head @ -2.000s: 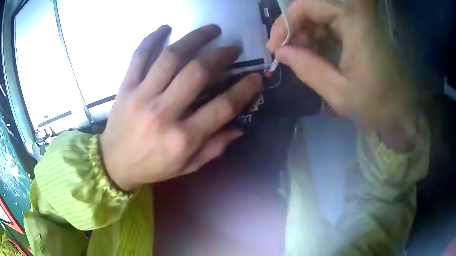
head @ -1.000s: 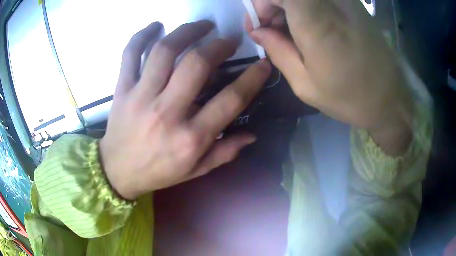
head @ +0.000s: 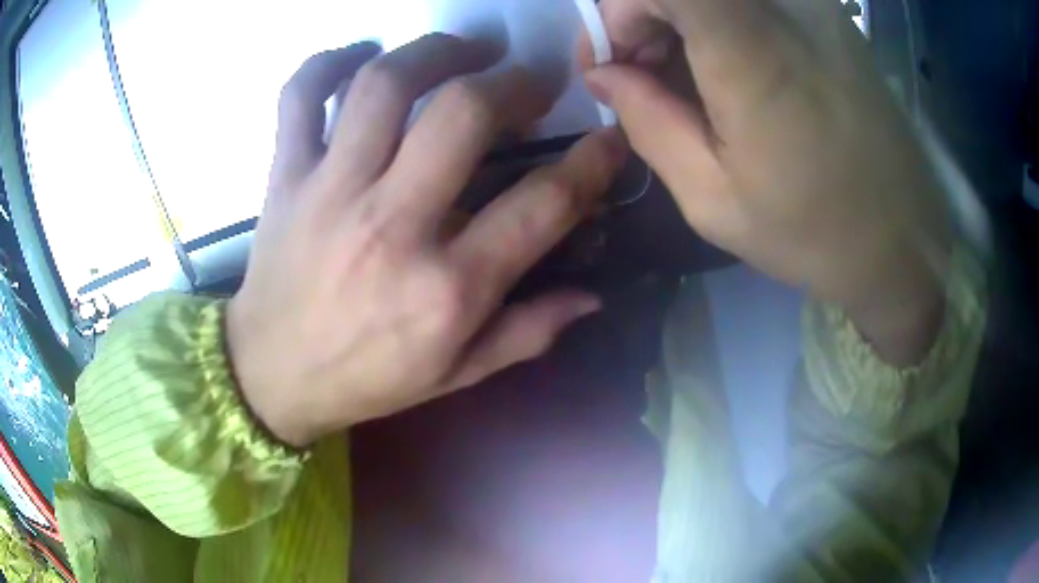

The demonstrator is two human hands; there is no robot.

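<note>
A bright white display panel [head: 205, 103] lies in a dark fixture [head: 684, 233] at the upper left and centre. A thin cable [head: 135, 137] crosses the panel's left part. My left hand [head: 387, 251] lies palm down over the panel's front edge, fingers apart, with its index fingertip at the lower end of a narrow white adhesive strip [head: 600, 43]. My right hand [head: 752, 125] pinches the strip between thumb and finger above that fingertip. The strip's upper end leaves the top of the picture. The panel corner under the fingers is mostly hidden.
A pale green frame border [head: 40, 245] runs along the panel's left side. A green bench surface [head: 32, 387] with glittering white bits is at the far left, with a red edge [head: 25, 484] below it. Dark, blurred surroundings are at the right.
Since the earliest frame my right hand has moved up and slightly left, and the white strip now stands upright along the panel's right side. My left hand has stayed nearly in place, its index fingertip slightly higher.
</note>
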